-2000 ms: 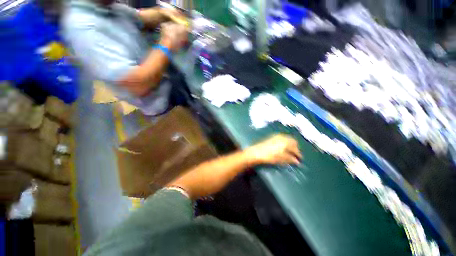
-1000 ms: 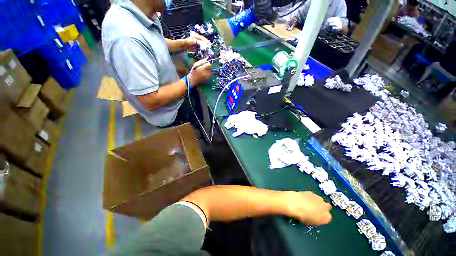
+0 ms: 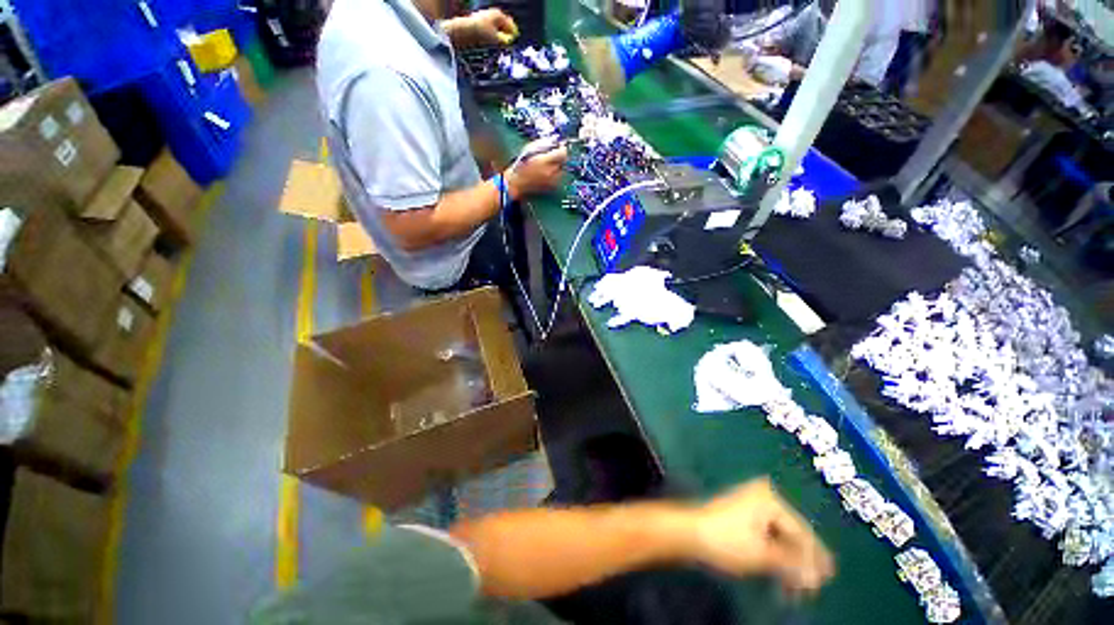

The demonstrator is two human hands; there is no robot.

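My left hand (image 3: pixel 764 537) is blurred over the near part of the green bench mat (image 3: pixel 660 397), with its fingers curled downward. Whether it holds anything cannot be told. White moulded parts (image 3: pixel 860 498) stand in a curved row on the mat, beyond my hand and along the blue belt edge rail (image 3: pixel 880 452). Some show metal. A crumpled clear plastic bag (image 3: pixel 737 375) lies at the far end of the row. My right hand is out of the picture.
A large heap of white parts (image 3: pixel 977 379) covers the black belt. A crumpled white lump (image 3: pixel 641 299) lies near a black box with red digits (image 3: pixel 619 232). An open cardboard box (image 3: pixel 409 403) stands left of the bench. A person (image 3: pixel 409 147) works further along.
The camera view has turned, so the bench and boxes sit further right in the picture. My left hand is lower in the picture. The neighbour's far hand has moved away from the parts.
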